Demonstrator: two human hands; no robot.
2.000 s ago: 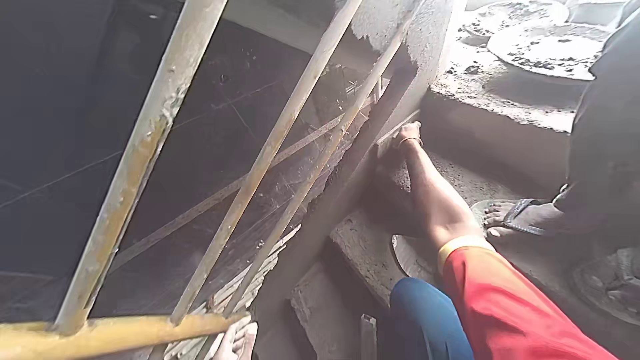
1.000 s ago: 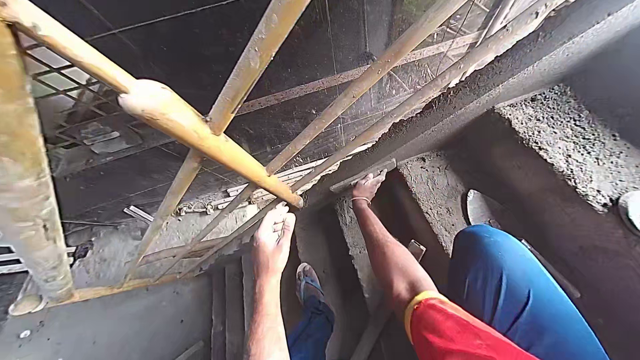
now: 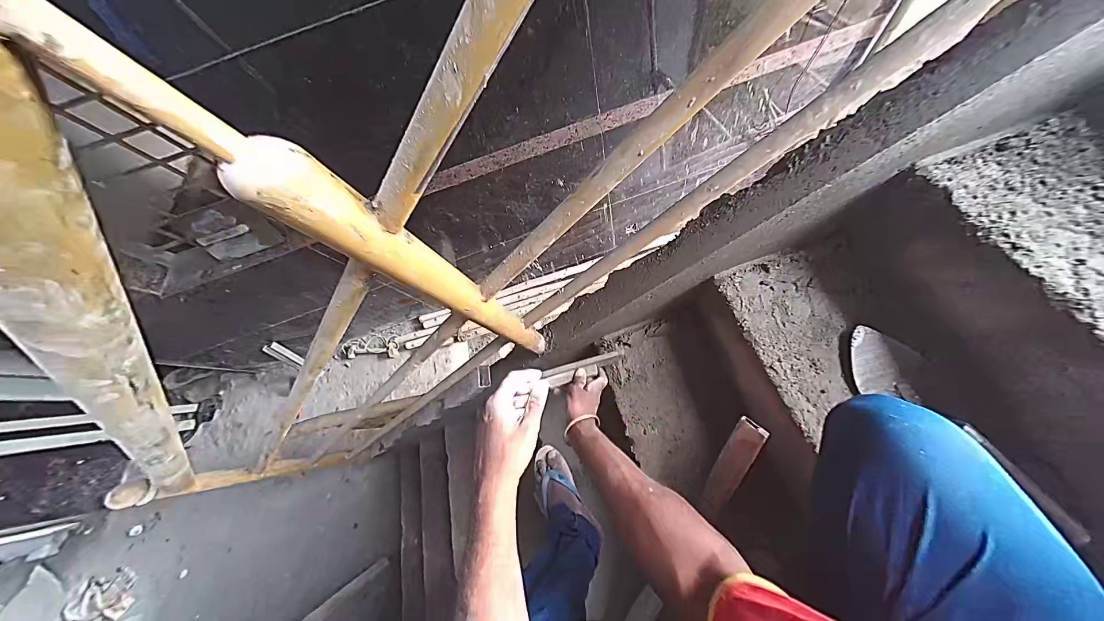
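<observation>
My right hand [image 3: 586, 397], a band at its wrist, has its fingers on a narrow flat bar [image 3: 586, 366] beside the edge of a rough concrete step [image 3: 660, 388]. My left hand [image 3: 515, 414] is close by on the left, its fingers curled at the bar's near end. The bar lies just below the lower tip of a yellow metal handrail [image 3: 414, 259]. A trowel-like metal blade [image 3: 880, 362] rests on a step to the right of my hands. The bar's underside and parts of my fingers are hidden.
Slanting metal balusters [image 3: 604, 190] and a thick post [image 3: 69, 285] stand at the left and above. A rectangular bar [image 3: 733, 461] leans by the steps. My blue-clad knee [image 3: 914, 500] and a sandalled foot [image 3: 556, 479] are below.
My left hand has moved right, from beneath the handrail's tip to the bar by my right hand. Two seconds ago my right arm reached farther up along the wall; the view has swung since.
</observation>
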